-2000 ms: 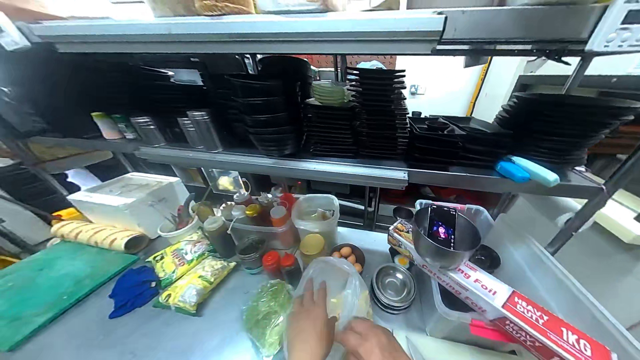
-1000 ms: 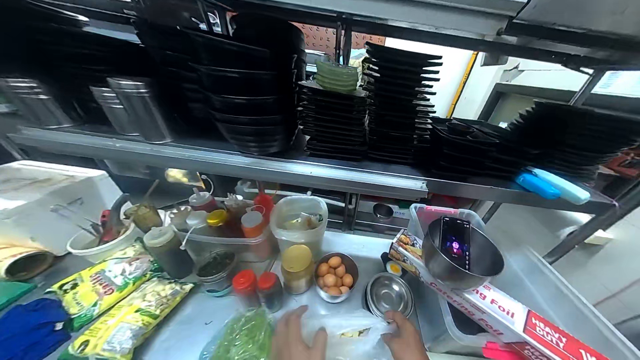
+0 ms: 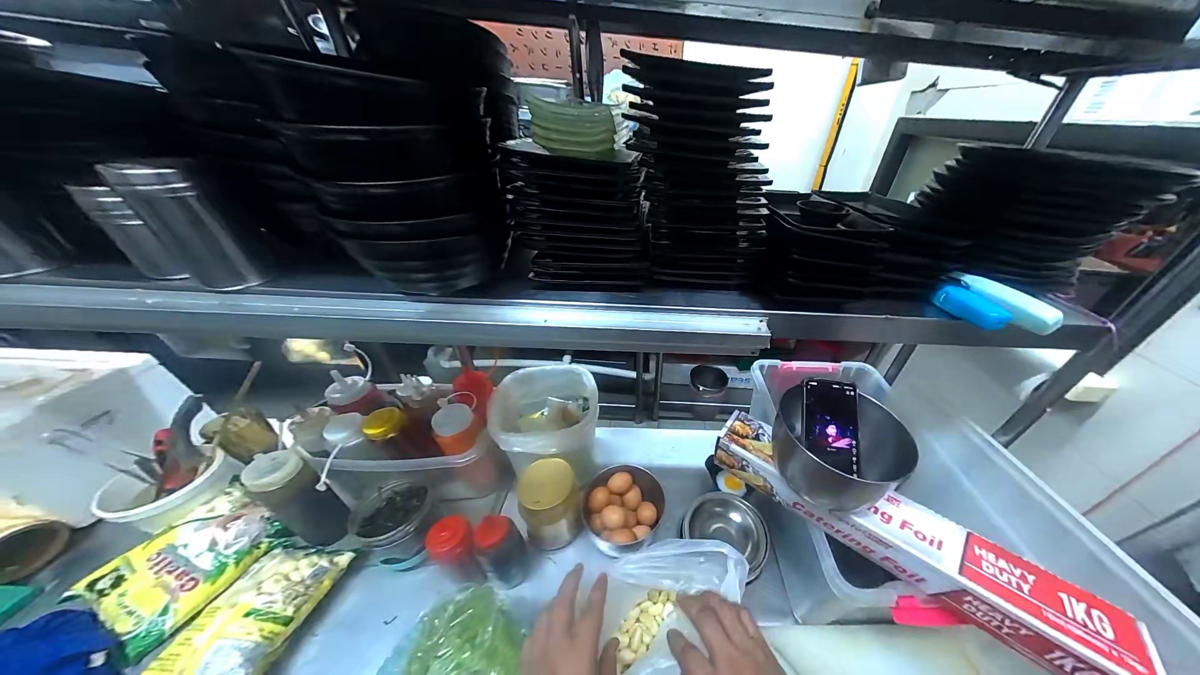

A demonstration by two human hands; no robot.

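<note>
At the bottom centre a clear plastic bag point(image 3: 689, 564) lies on the steel table with pale peeled garlic cloves point(image 3: 645, 622) showing in it. My left hand point(image 3: 570, 626) is on the bag's left side, its fingers spread beside the cloves. On the right side rests my right hand point(image 3: 722, 637), fingers somewhat bent on the plastic; whether either hand pinches the film is unclear. A bag of green leafy vegetable point(image 3: 467, 637) lies left of my left hand. Behind the garlic bag are a bowl of brown eggs point(image 3: 621, 506) and some stacked steel bowls point(image 3: 727, 530).
Red-capped jars point(image 3: 453, 548), a yellow-lidded jar point(image 3: 548, 503) and a tub of sauce bottles point(image 3: 375, 464) stand behind. Yellow garlic packets point(image 3: 258, 609) lie left. At right, a catering foil box point(image 3: 923, 544) supports a metal bowl point(image 3: 877, 455) holding a phone point(image 3: 831, 427). Above runs a steel shelf point(image 3: 525, 319) with black dishes.
The garlic cloves now show in the bag between my hands. My right hand has come in closer to my left hand than a second ago. The view has moved nearer the shelf.
</note>
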